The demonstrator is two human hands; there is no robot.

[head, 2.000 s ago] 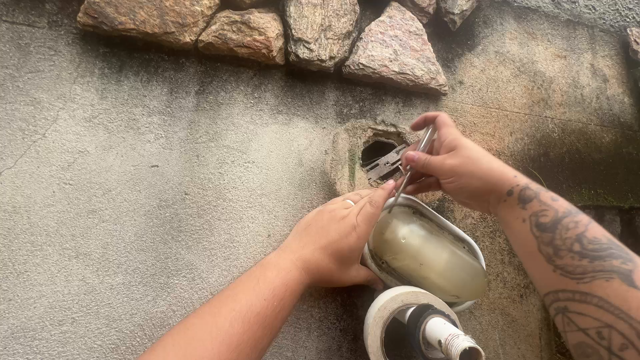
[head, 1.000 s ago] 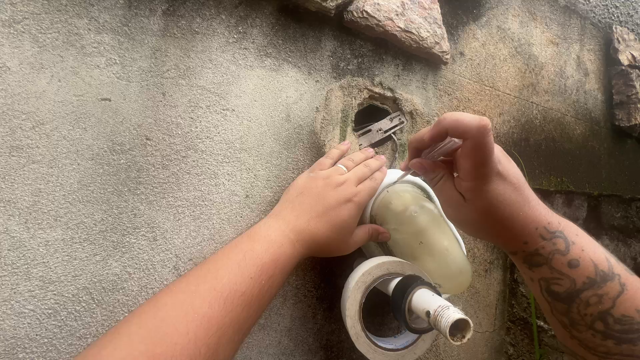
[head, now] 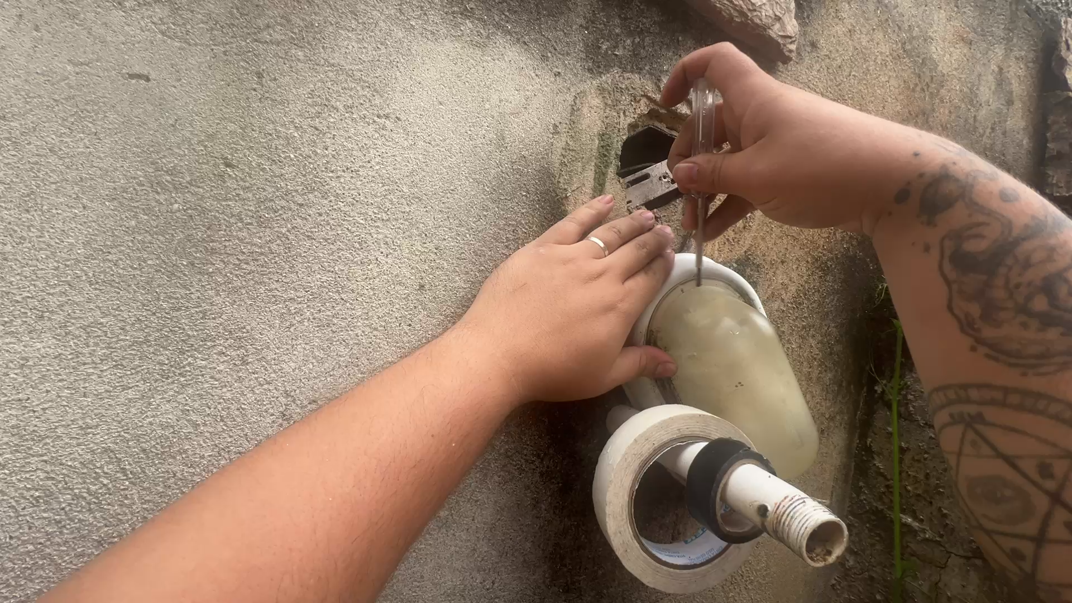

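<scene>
My right hand [head: 745, 142] holds a screwdriver with a clear handle [head: 702, 126] upright, its thin shaft pointing down. The tip meets the upper rim of an oval wall light with a white frame [head: 737, 276] and a cloudy cover [head: 729, 368]. My left hand [head: 578, 310], with a ring on one finger, lies spread against the left side of the light, thumb over the frame's edge. Just above the fingertips, a slotted metal bracket [head: 651, 186] sits across a rough hole [head: 645, 151] in the wall, partly hidden by my right hand.
Below the light, a white threaded pipe [head: 787, 511] juts out of the wall. A wide roll of light-coloured tape [head: 615, 494] and a smaller black tape roll [head: 712, 486] hang on it. A stone [head: 758, 25] projects above. The wall [head: 251, 209] is rough; a green stem [head: 896, 444] stands at right.
The screwdriver, tilted beside the light's top edge a second ago, now stands upright with its tip at the upper rim. My right hand has risen above the light. My left hand stays beside the light.
</scene>
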